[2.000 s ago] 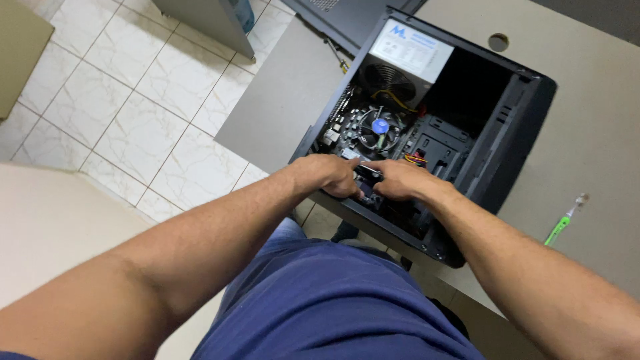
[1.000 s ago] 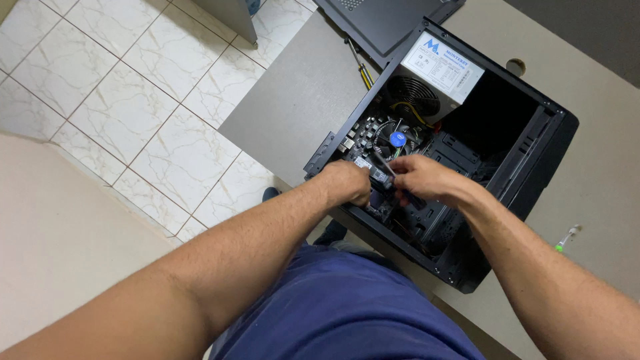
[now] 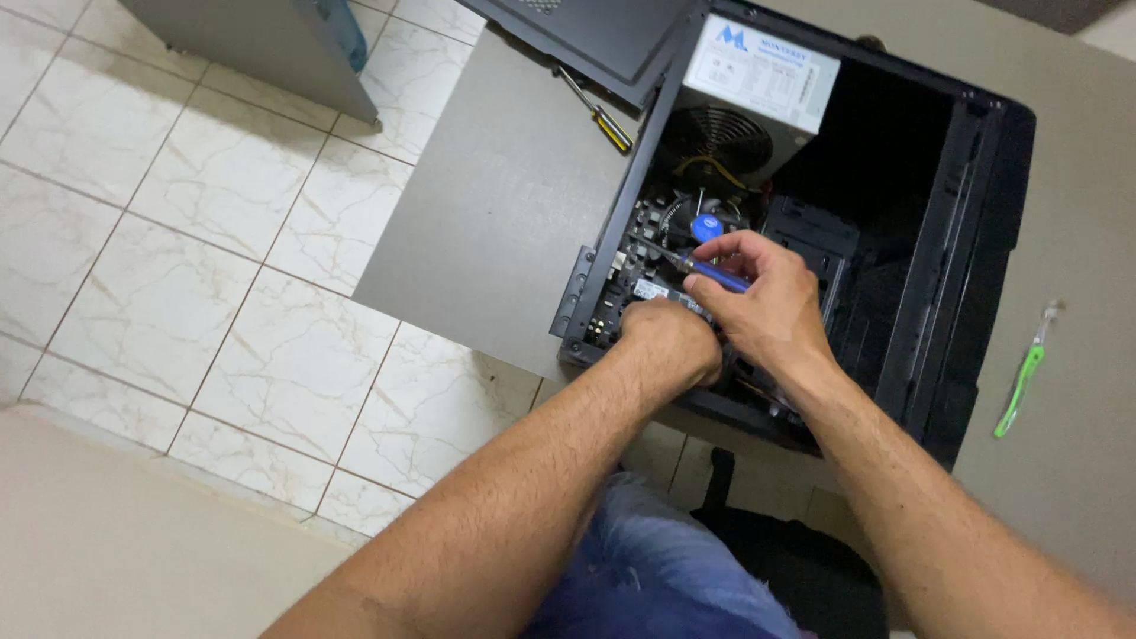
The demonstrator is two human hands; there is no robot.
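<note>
A black desktop computer case (image 3: 963, 257) lies open on its side on the table. My right hand (image 3: 768, 297) holds a screwdriver with a blue handle (image 3: 721, 275), its shaft pointing up and left over the motherboard beside the CPU cooler (image 3: 706, 227). Just below, my left hand (image 3: 670, 342) reaches into the case against a dark component with a white label (image 3: 650, 289); its fingertips are hidden, so whether it grips the part cannot be told. The power supply (image 3: 759, 75), with its round fan grille, sits at the top of the case.
A yellow-and-black screwdriver (image 3: 612, 129) rests on the grey table (image 3: 497, 195) beside a dark case panel (image 3: 603, 35). A green toothbrush (image 3: 1021, 390) lies right of the case. Beneath my arms are a black chair (image 3: 799, 559) and the tiled floor (image 3: 222, 293).
My right hand has moved up from the lower components, where both hands were close together, and the blue-handled screwdriver now shows plainly in it. My left hand stays low in the case.
</note>
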